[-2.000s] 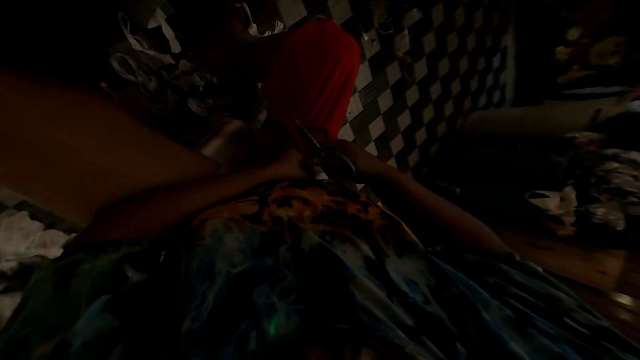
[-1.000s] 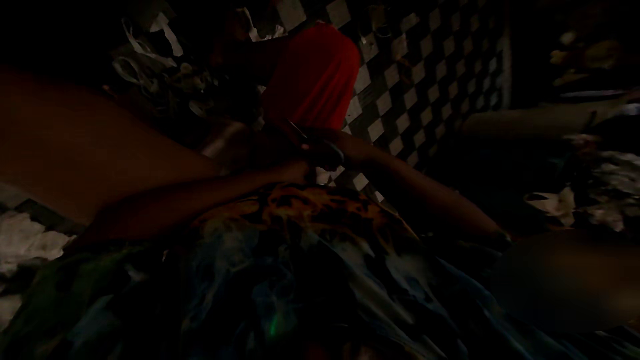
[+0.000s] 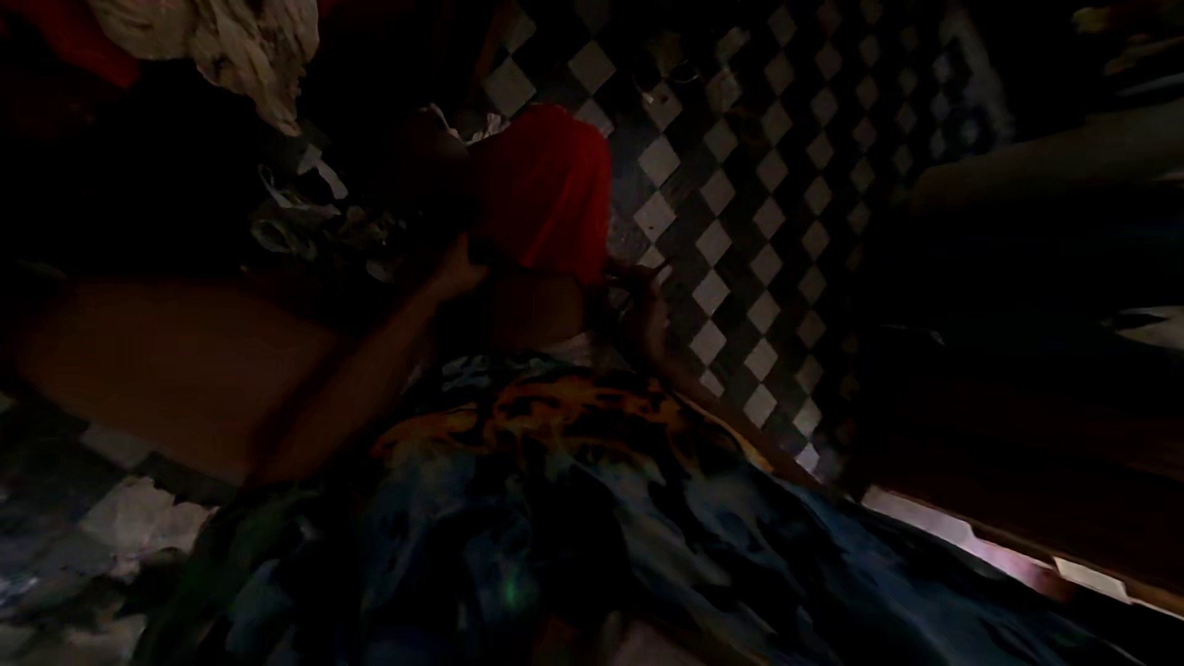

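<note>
The picture is very dark. A red cloth (image 3: 555, 185) covers a leg or knee in front of my patterned garment (image 3: 555, 481). My left hand (image 3: 460, 270) is at the left side of the cloth's lower edge; its fingers are lost in shadow, so a hold cannot be made out. At the right lower edge of the cloth is my right hand (image 3: 640, 289), with thin scissor-like handles or loops faintly visible at its fingers. Whether the fingers are closed on them is too dark to tell.
A checkered floor (image 3: 712, 240) runs up the middle and right. Pale scraps (image 3: 287, 227) lie left of the red cloth, and a crumpled beige cloth (image 3: 250, 46) is at the upper left. More pale scraps (image 3: 143, 523) are at the lower left. Dark furniture or bulk fills the right.
My hands were together in front of the red cloth around a scissor-like tool; now they are apart, one at each side of it. The view has shifted.
</note>
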